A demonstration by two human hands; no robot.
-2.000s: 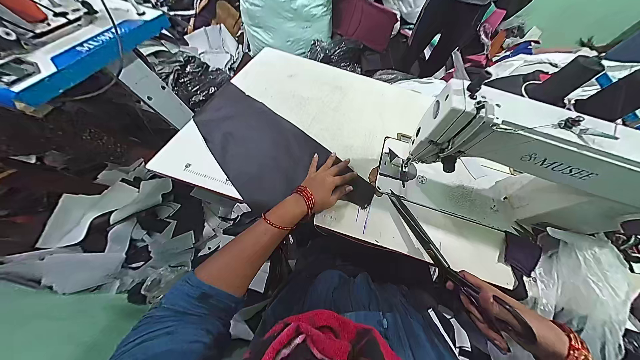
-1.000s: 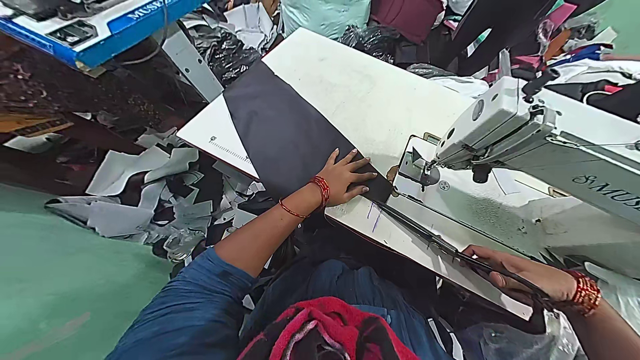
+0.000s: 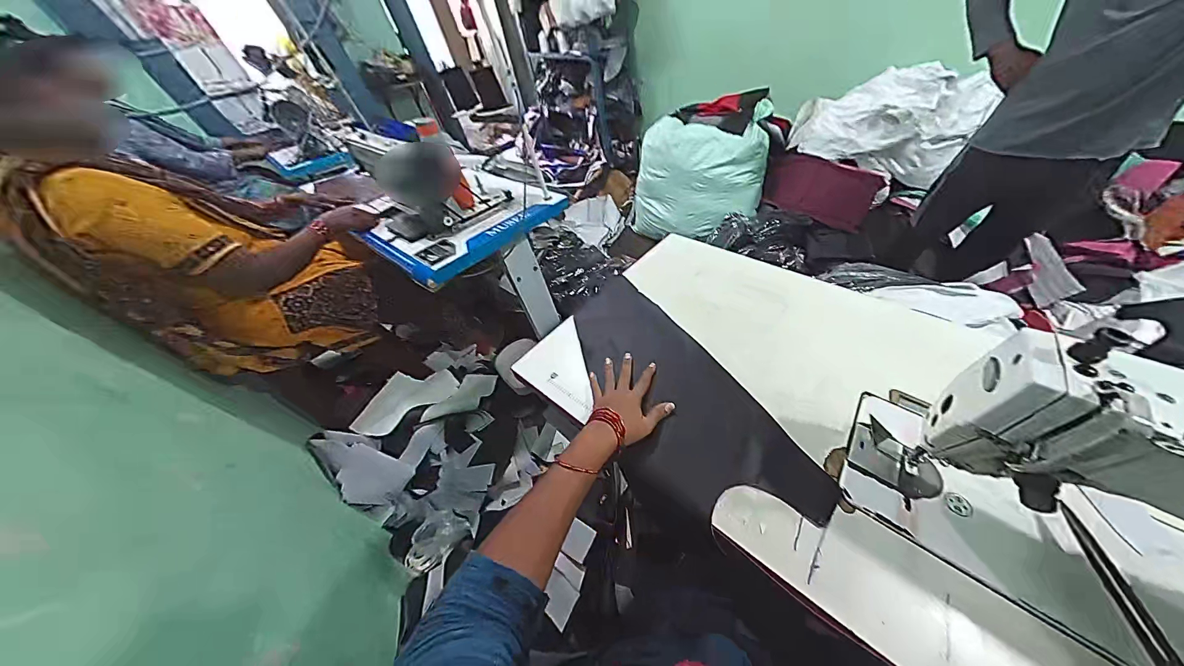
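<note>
My left hand (image 3: pixel 629 407) lies flat with spread fingers on the dark fabric piece (image 3: pixel 703 398), near its left edge. The fabric stretches across the white sewing table (image 3: pixel 795 314), and its narrow end reaches the needle plate (image 3: pixel 888 462) of the industrial sewing machine (image 3: pixel 1036 407). Part of the fabric hangs over the table's near edge. My right hand is out of view. A long dark strip-like object (image 3: pixel 1110 564) rests on the table below the machine arm; its lower end leaves the frame, and I cannot tell whether it is the scissors.
White and dark scraps (image 3: pixel 453 462) cover the floor at left. Another person in yellow (image 3: pixel 231 277) sits at a blue-edged sewing machine table (image 3: pixel 490 231). Behind my table stand a stuffed light green sack (image 3: pixel 703 171), fabric heaps and a standing person (image 3: pixel 1064 120).
My left hand has moved along the fabric, away from the needle and toward the far left end. My right hand, earlier holding the scissors, has left the view. The view has swung left and up.
</note>
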